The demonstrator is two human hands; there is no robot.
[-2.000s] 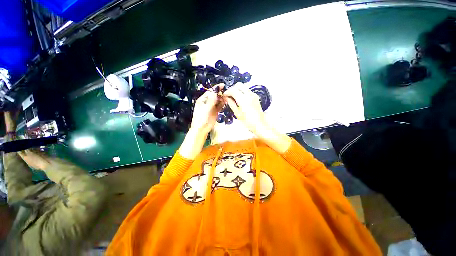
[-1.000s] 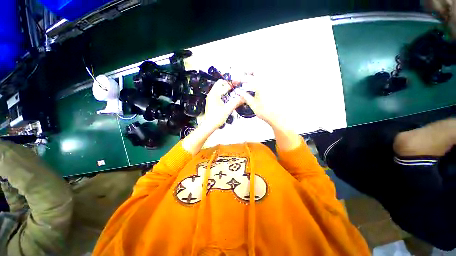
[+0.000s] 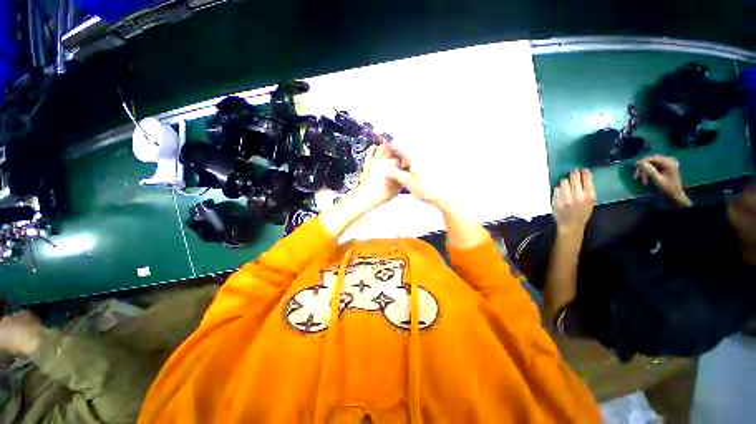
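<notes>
My left hand [image 3: 375, 180] and my right hand [image 3: 411, 175] meet over the white sheet, at the right edge of the black pile. Their fingertips are closed together on a small dark part [image 3: 380, 140], with a reddish bit showing; it is too small and blurred to tell its shape. The fingers hide most of it. Glossy black lamp housings [image 3: 249, 157] lie in a tangled pile left of my hands. Small black rings or caps [image 3: 350, 122] lie at the pile's right edge.
The white sheet [image 3: 464, 124] lies over the green bench [image 3: 108, 232]. A white lamp [image 3: 157, 141] stands left of the pile. More black housings [image 3: 695, 99] lie at right. A person in black has both hands [image 3: 574, 199] by the bench edge; another's sleeve [image 3: 91, 364] is at lower left.
The view has shifted, and the bench things sit further left. The round black part right of my hands no longer shows. My hands are closer together. The neighbour's hands at right have come into view.
</notes>
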